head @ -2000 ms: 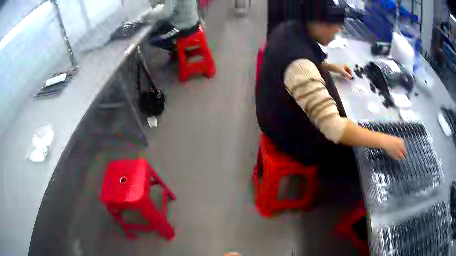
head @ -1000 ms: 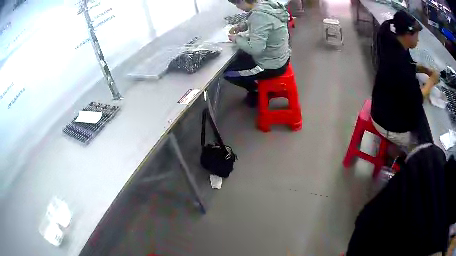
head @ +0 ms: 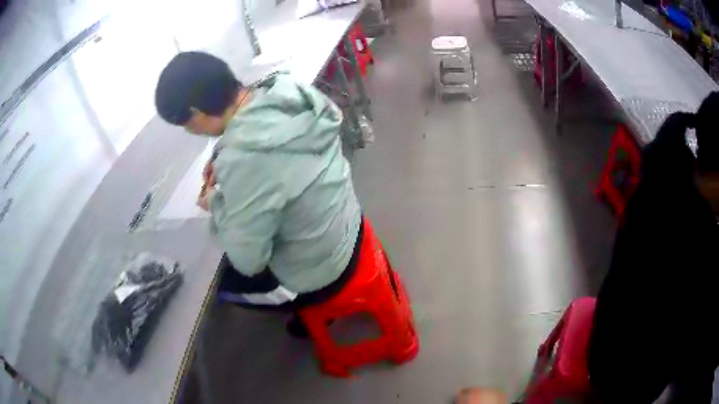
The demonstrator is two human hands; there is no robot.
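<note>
A small, blurred part of what looks like my right hand shows at the bottom edge, right of centre. It is cut off by the edge, and its fingers cannot be made out. My left hand is out of the picture. No work piece is seen in my hands. On the left bench lies a dark bag of parts with a white label on it, near the bench's front edge.
A person in a pale green hooded jacket sits on a red stool at the left bench. A person in black is close at the right, by another red stool. A white stool stands farther down the aisle.
My view has moved forward along the aisle. The person in pale green and the dark bag are nearer. The tray with the white paper and the hanging black bag have left the view.
</note>
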